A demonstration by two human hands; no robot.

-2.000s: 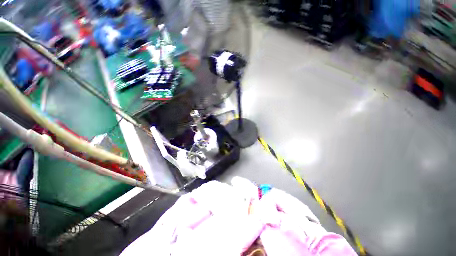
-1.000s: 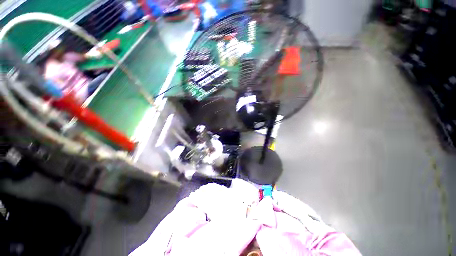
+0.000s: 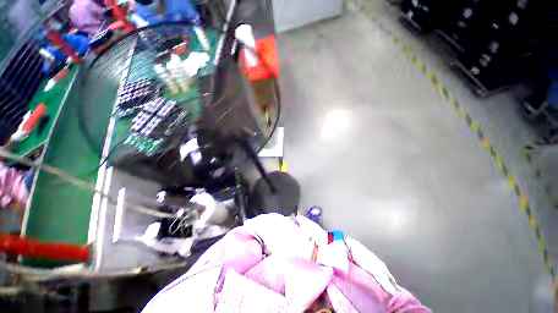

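Observation:
Neither of my hands shows; only my pink smock [image 3: 269, 269] fills the bottom middle. Nearest in front of me, a dark bin [image 3: 235, 202] holds white tangled items [image 3: 202, 208], blurred and hard to make out. A large black wire fan cage stands behind it, with its round dark base [image 3: 275, 192] on the floor. Through the cage, black-and-white gridded items [image 3: 156, 116] lie on a green bench. A dark blue shoe tip [image 3: 314, 213] shows just beyond my smock.
A green bench [image 3: 61, 183] runs along the left, with a red-wrapped tube [image 3: 46, 247] near its lower end. People in blue and pink are at the upper left. An orange-red sheet [image 3: 263, 59] hangs past the fan. Stacked black totes [image 3: 477, 43] stand upper right, beside yellow-black floor tape [image 3: 483, 137].
The view has swung and moved forward along the bench. The fan and bin have shifted left in view. The curved pale tubes at the left have mostly left the picture.

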